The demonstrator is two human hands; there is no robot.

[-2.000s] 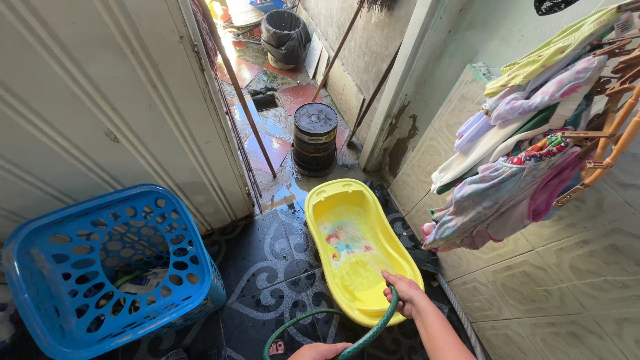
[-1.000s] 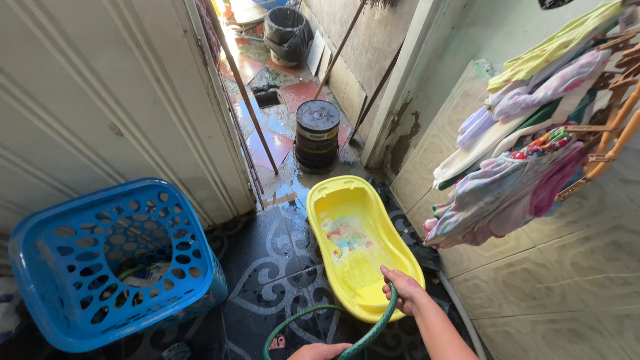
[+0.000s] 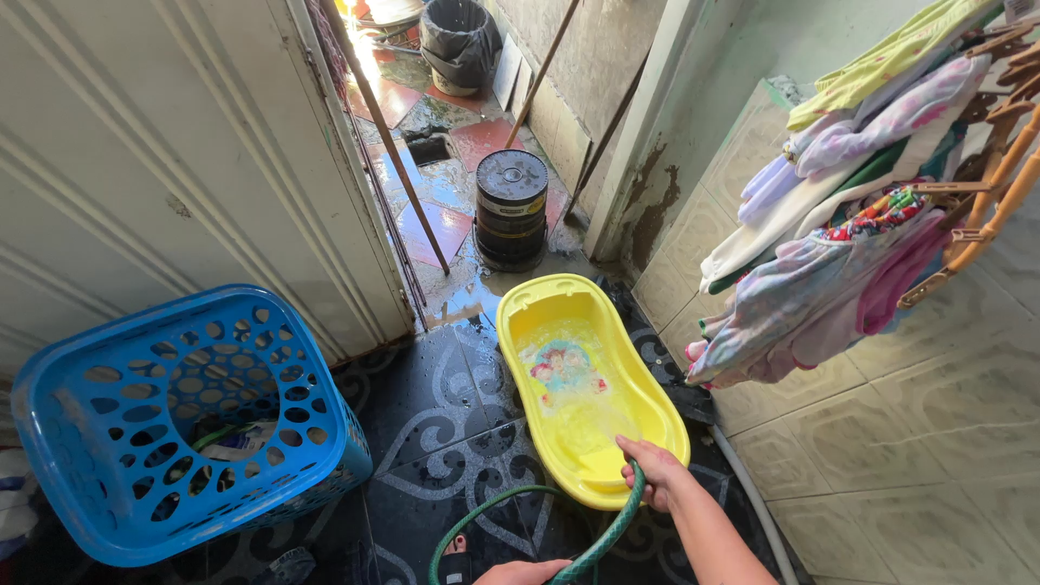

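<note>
My right hand [image 3: 654, 470] grips a green garden hose [image 3: 611, 532] close to its end, above the near end of a yellow plastic baby bathtub [image 3: 671, 404]. Water sprays from the hose end into the tub. Shallow water and a colorful picture or item, partly blurred by the water, show on the tub's floor. At the bottom edge my left hand [image 3: 524, 573] is closed around a lower stretch of the same hose, mostly cut off by the frame. The hose loops to the left over the dark patterned floor tiles.
A blue plastic laundry basket [image 3: 321, 479] stands at left by a ribbed metal door [image 3: 187, 162]. Small clothes [image 3: 780, 292] hang from a rack at right. Beyond the tub are a black lidded bucket [image 3: 512, 203], leaning poles, a floor hole [image 3: 428, 149] and a lined bin [image 3: 459, 41]. The floor is wet.
</note>
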